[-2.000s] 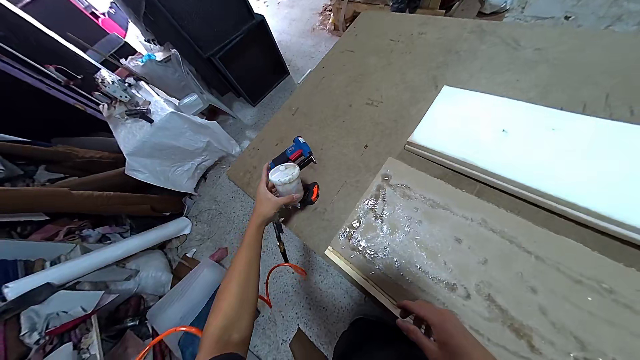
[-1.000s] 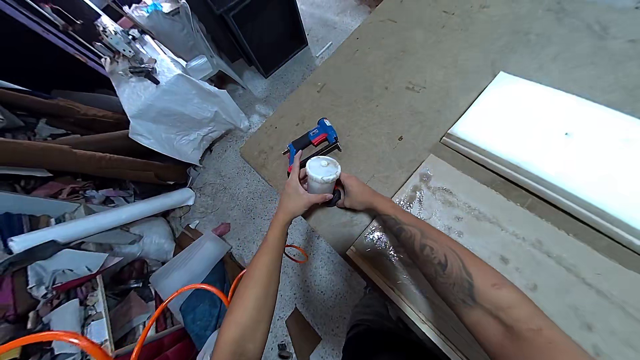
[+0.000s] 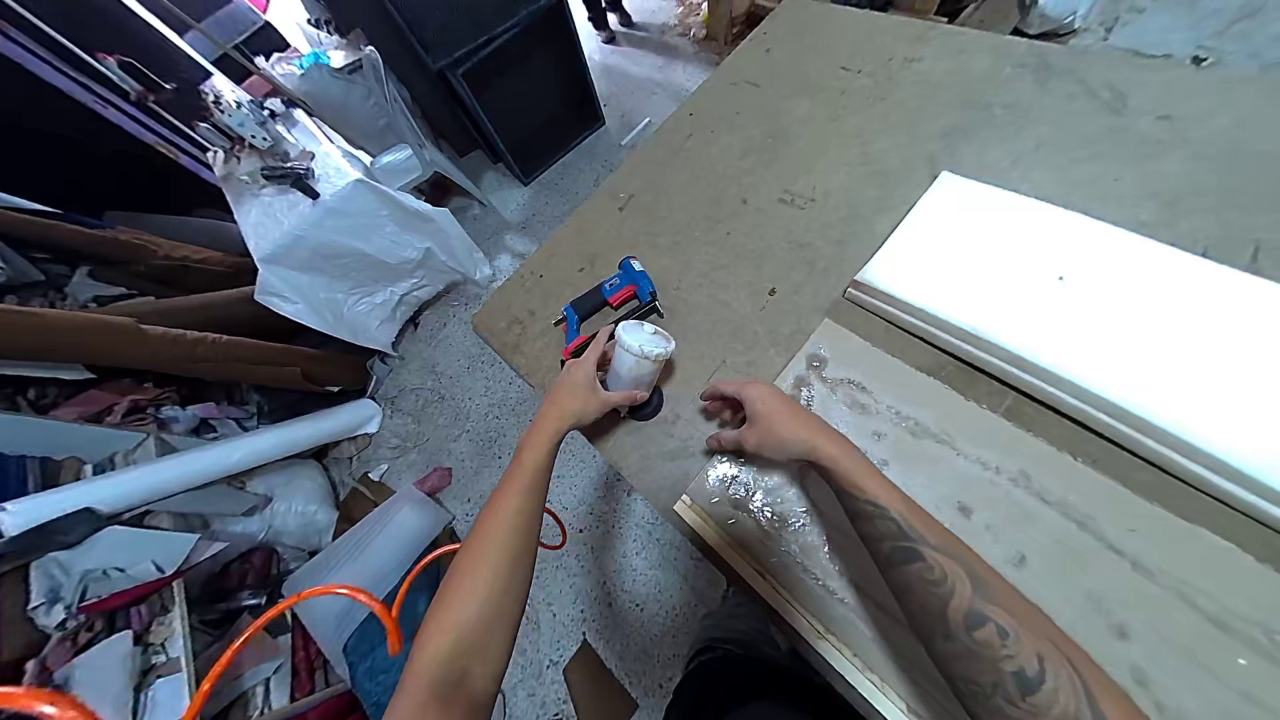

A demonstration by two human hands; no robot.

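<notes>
My left hand (image 3: pixel 590 390) is closed around a whitish plastic cup with a lid (image 3: pixel 640 358), a spray gun's cup by its look, at the table corner. A black round part (image 3: pixel 648 405) shows below the cup. Behind it a blue and black pneumatic stapler (image 3: pixel 612 300) lies on the table. My right hand (image 3: pixel 755 418), fingers curled and apart with nothing seen in them, hovers over the near end of a wood-edged board (image 3: pixel 960 480) that bears wet, shiny glue-like streaks.
A white foam-topped board (image 3: pixel 1080 270) lies behind the streaked board on the large table (image 3: pixel 760 200). An orange air hose (image 3: pixel 290 600) curls at lower left, over a heap of fabric scraps (image 3: pixel 130 580). A plastic-covered stand (image 3: pixel 370 250) is at upper left; a person's feet (image 3: pixel 607 22) show at the top.
My right hand went from the board's near edge to the cup, then back away from it over the board's end. My left hand has kept hold of the cup.
</notes>
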